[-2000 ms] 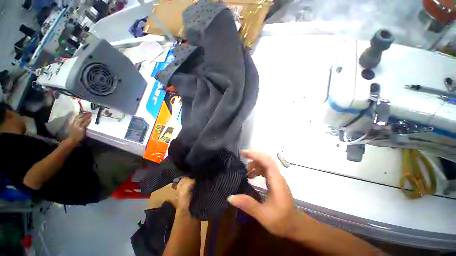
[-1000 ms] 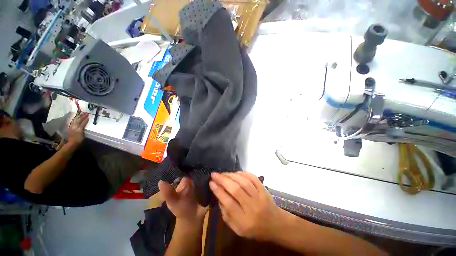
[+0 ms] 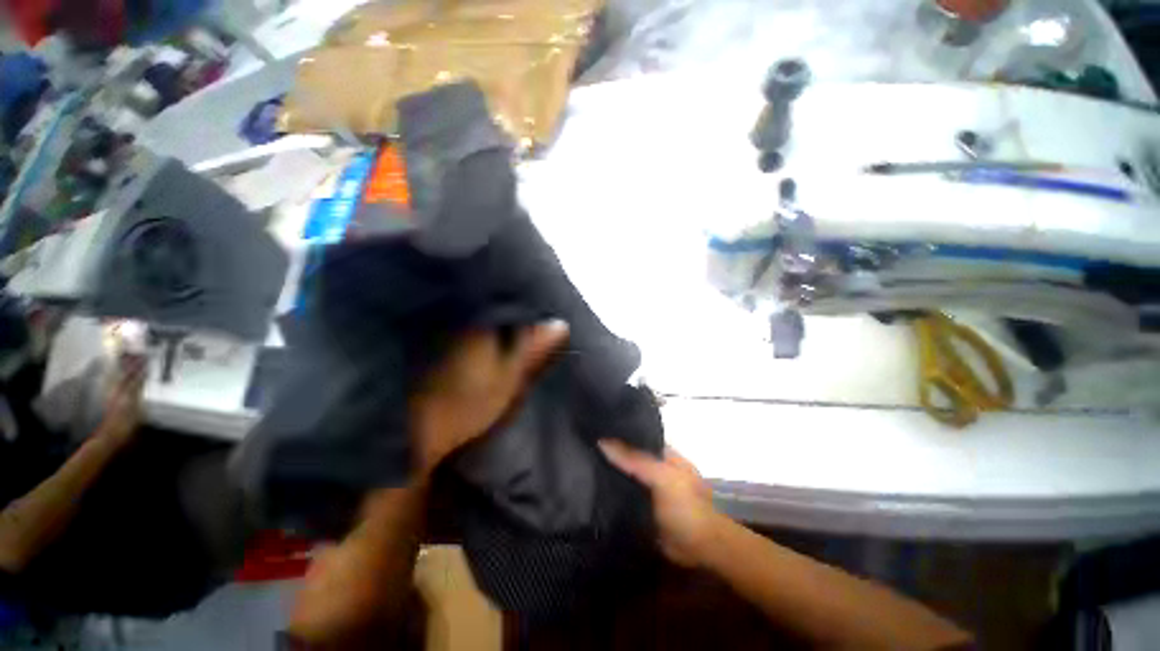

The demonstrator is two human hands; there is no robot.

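The dark grey garment (image 3: 541,471) is bunched over the table's front edge, left of the sewing machine, with finely striped ribbed trim (image 3: 534,560) hanging at its lower end. My left hand (image 3: 477,388) is blurred among the cloth folds, thumb pointing right; part of it and the forearm are covered, and its grip cannot be made out. My right hand (image 3: 668,496) holds the garment's right edge by the ribbed part, with its fingertips partly behind the cloth.
The white sewing machine (image 3: 890,254) stands at the right, with yellow-handled scissors (image 3: 960,369) under its arm. A brown wrapped package (image 3: 420,64) lies behind. A grey machine housing (image 3: 191,254) and another person's hand (image 3: 124,394) are at the left.
The view has shifted. The garment, earlier stretched up the table, is now folded over and spread to the left. My left hand has moved up into it; my right hand has moved to its right edge.
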